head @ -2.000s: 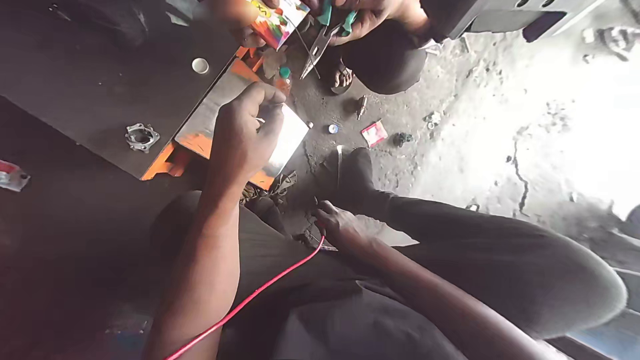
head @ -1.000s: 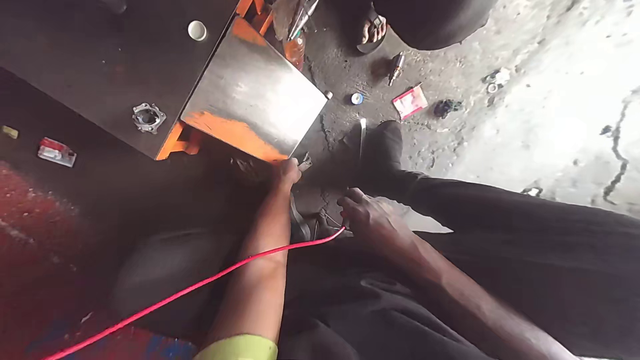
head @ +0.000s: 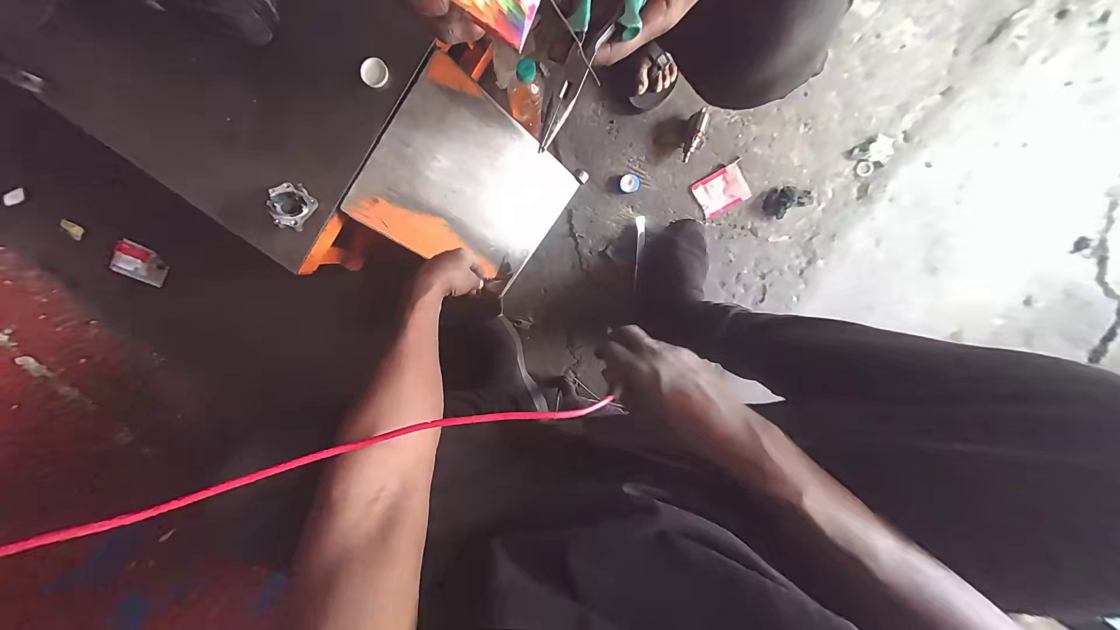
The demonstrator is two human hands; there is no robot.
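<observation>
My left hand [head: 457, 273] is at the lower corner of an orange-edged metal plate [head: 472, 166], its fingers bent around something thin and dark that I cannot make out. My right hand [head: 647, 372] is closed on the end of a red cord [head: 332, 451], which runs left across my left forearm and out of view. Thin wires [head: 573, 389] lie beside my right hand, above my dark-clothed lap. At the top, another person's hand [head: 669, 13] holds long-nosed pliers with green handles [head: 584, 66]; a colourful packet [head: 503, 17] is at that person's other hand.
A dark tabletop [head: 219, 114] holds a white cup [head: 374, 72] and a metal flange [head: 290, 206]. A bottle with a green cap [head: 525, 96] stands past the plate. On the floor lie a spark plug [head: 696, 134], a blue-white cap [head: 629, 183] and red-white packets [head: 721, 190] [head: 138, 262].
My left hand has moved from above the metal plate down to its lower corner. The other person's pliers are further in view than one second ago. My right hand stays on the red cord.
</observation>
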